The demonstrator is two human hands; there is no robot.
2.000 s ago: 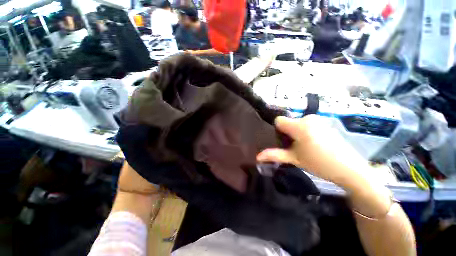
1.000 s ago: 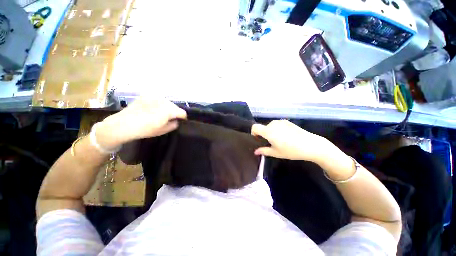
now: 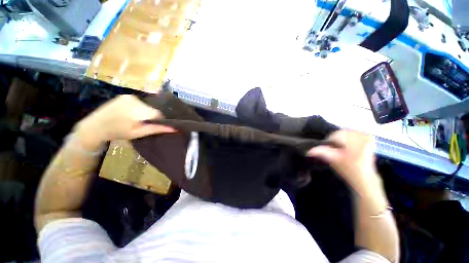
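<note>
A dark brown and black garment (image 3: pixel 236 174) hangs between my hands in front of my body, at the table's front edge. Its narrow gathered waistband (image 3: pixel 231 132) is stretched nearly straight from hand to hand. My left hand (image 3: pixel 121 120) grips the waistband's left end. My right hand (image 3: pixel 347 154) grips its right end; both hands are slightly blurred. A thin white loop (image 3: pixel 192 155) shows on the dark cloth near my left hand. Part of the cloth rests over the table edge.
A white sewing table (image 3: pixel 231 56) lies ahead, with taped cardboard (image 3: pixel 139 46) at left. The needle area (image 3: pixel 324 41) is at upper right. A phone (image 3: pixel 384 92) with a lit screen lies right of it. Snips (image 3: pixel 454 149) are at the far right. A cardboard box (image 3: pixel 133 167) is below the table.
My hands have moved apart and the waistband is stretched wider between them. The white loop has come into view near my left hand. The view has tilted and shifted.
</note>
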